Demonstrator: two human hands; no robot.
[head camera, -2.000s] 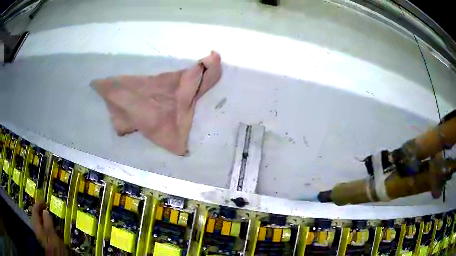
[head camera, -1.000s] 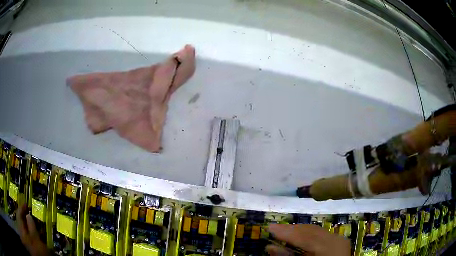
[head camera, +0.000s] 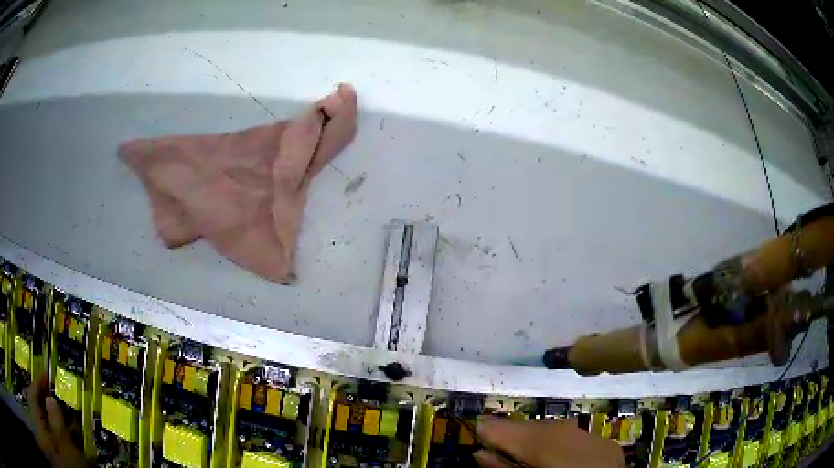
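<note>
Circuit boards with yellow transformers (head camera: 186, 444) stand side by side along the near edge. My right hand (head camera: 553, 442) is over the boards at the bottom, right of centre. Its fingertips close on a thin dark tool (head camera: 494, 447), possibly tweezers, with its tip at the small orange parts of one board. My left hand (head camera: 55, 428) is at the lower left edge, partly cut off and dark, its fingers against the outer boards. Whether it grips anything cannot be told. The brown glue gun (head camera: 631, 350) is at the right, with no hand visible on it.
A pale metal rail (head camera: 494, 376) runs behind the boards. A slotted silver bracket (head camera: 408, 288) stands square to it, with a dark screw (head camera: 394, 370) at its near end. A crumpled pink cloth (head camera: 233, 187) lies on the grey-white worktop (head camera: 567, 210). A thin dark line hangs at the right.
My right hand has come into view over the boards and then moved slightly left. The view has shifted, so cloth, bracket and gun sit further left than at first.
</note>
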